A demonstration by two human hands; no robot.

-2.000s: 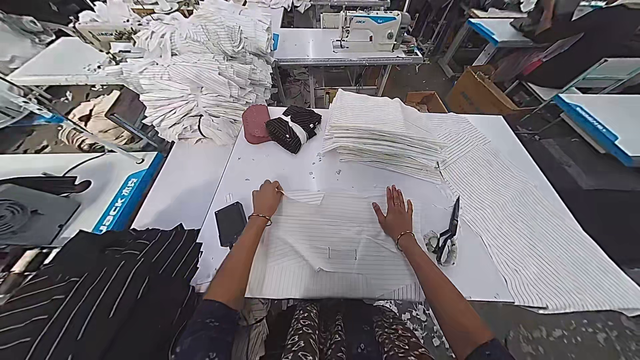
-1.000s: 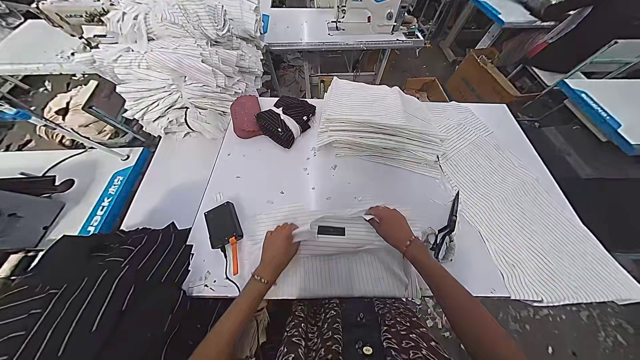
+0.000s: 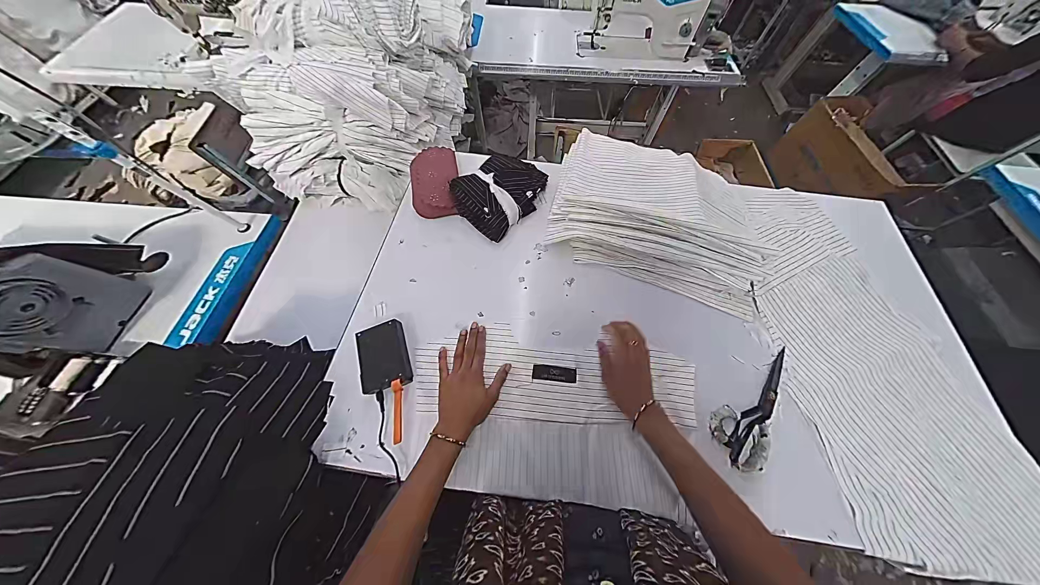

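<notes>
A striped white fabric piece [image 3: 520,398] lies on the white table with its lower part hanging toward my lap. A black label [image 3: 554,373] sits on it between my hands. My left hand [image 3: 467,378] rests flat on the fabric's left part, fingers spread. My right hand [image 3: 627,370] touches the fabric right of the label, its fingers somewhat curled; whether it pinches cloth is unclear. Scissors [image 3: 756,414] with wrapped handles lie to the right. A black box-shaped device [image 3: 384,356] with a cable and an orange tool [image 3: 397,412] lie to the left.
A stack of striped white fabric [image 3: 658,211] stands at the back, beside long striped cloth [image 3: 902,390] draped over the right side. A pink case [image 3: 435,182] and a black striped bundle [image 3: 497,197] sit behind. Black striped cloth [image 3: 162,455] lies left; a sewing machine [image 3: 650,28] stands beyond.
One second ago both hands held the fabric's raised upper edge; now the piece lies flatter under them. Two seconds ago the label was not visible. The left hand has opened out.
</notes>
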